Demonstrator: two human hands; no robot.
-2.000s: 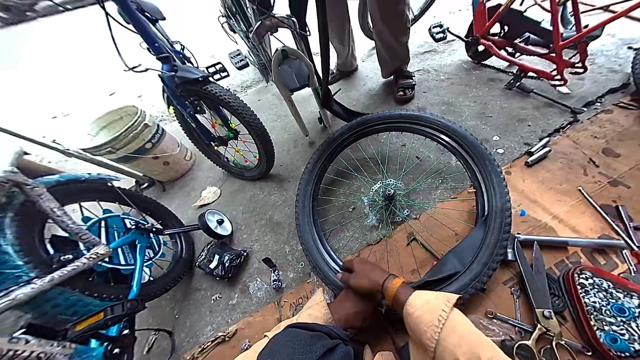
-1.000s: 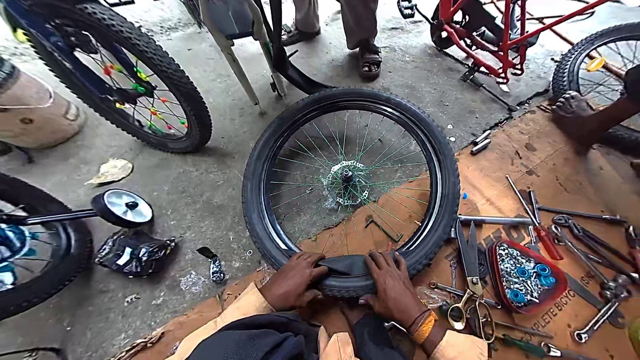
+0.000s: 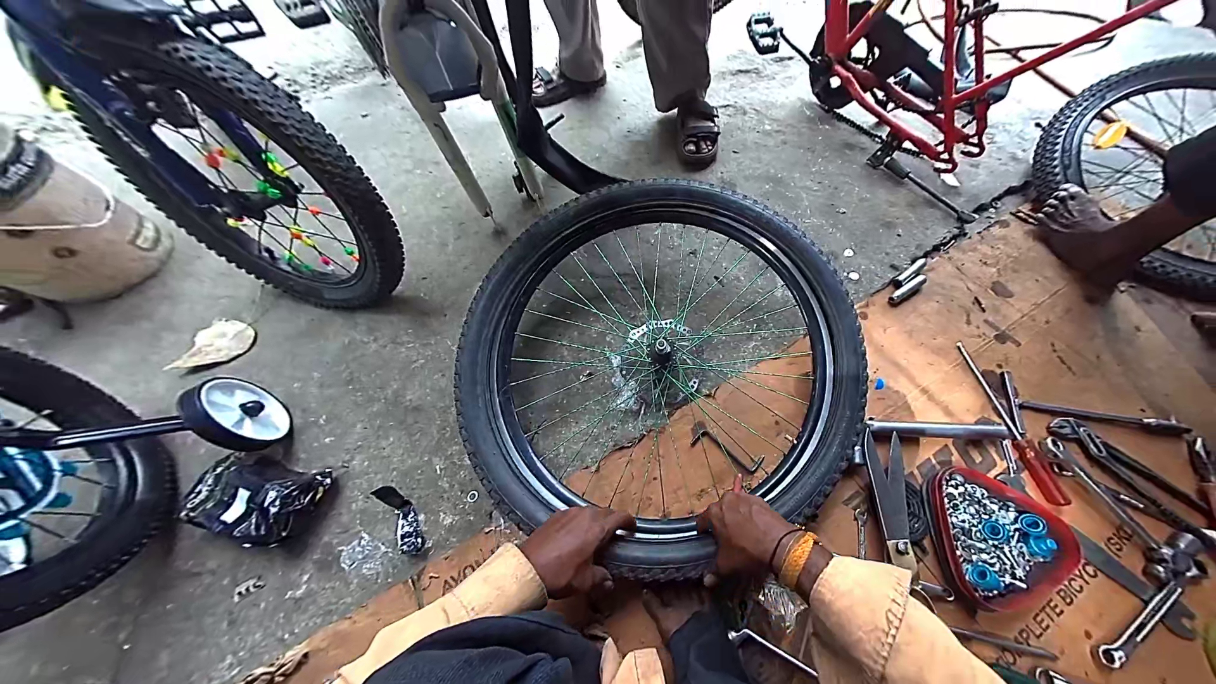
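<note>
A bicycle wheel with green spokes and a disc rotor lies tilted in front of me, a black knobby tyre around its rim. My left hand grips the tyre's near side, left of the bottom, thumb near the rim. On the right of that same stretch, my right hand, with an orange band at the wrist, holds the tyre, its fingers near the rim edge. Between the hands the tyre sits beside the silvery rim. A bent hex key shows through the spokes on the cardboard.
Right, on cardboard, are a red tray of small hardware, scissors, pliers and a screwdriver. Another person's bare foot is beyond. A training wheel and black plastic bag lie left; a sandalled person stands ahead.
The dark, loose-looking rubber piece between my hands no longer shows over the rim there. Two seconds ago my hands were close together; now they are apart on the tyre.
</note>
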